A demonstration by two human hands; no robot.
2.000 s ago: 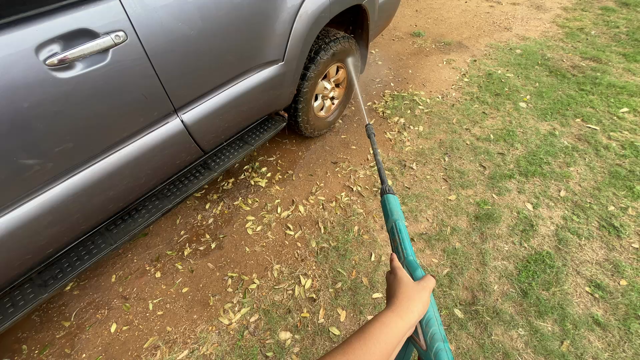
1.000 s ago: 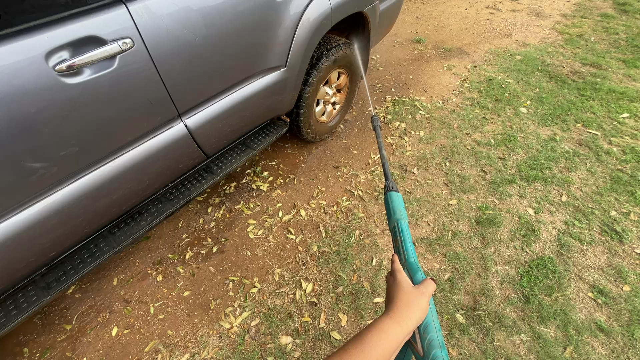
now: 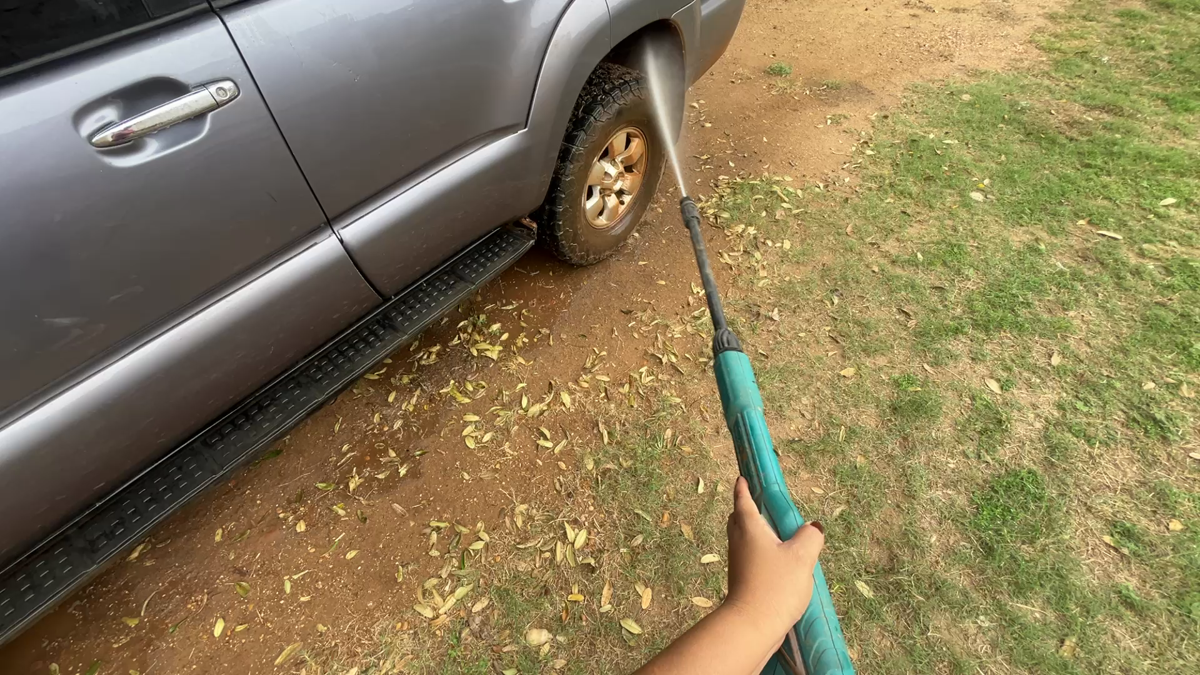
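My left hand (image 3: 771, 564) is closed around the teal body of a pressure washer gun (image 3: 761, 455) near the bottom of the view. The gun's black lance (image 3: 705, 272) points up and slightly left, toward the vehicle. From its nozzle (image 3: 690, 211) a white fan of water (image 3: 664, 103) crosses the outer side of the tyre (image 3: 583, 202) and reaches the rear part of the wheel arch. The wheel's rim (image 3: 615, 178) is stained brown. My right hand is out of view, and the gun's rear end is cut off by the frame.
A grey vehicle's side (image 3: 187, 244) fills the left, with a chrome door handle (image 3: 167, 114) and a black running board (image 3: 272, 412) low along it. Brown dirt (image 3: 525, 375) scattered with yellowish leaves lies beside it. Patchy grass (image 3: 1012, 356) covers the right.
The water spray has moved up from the tyre's upper edge into the wheel arch, and the nozzle sits slightly higher in the view. My left hand has kept its hold on the gun.
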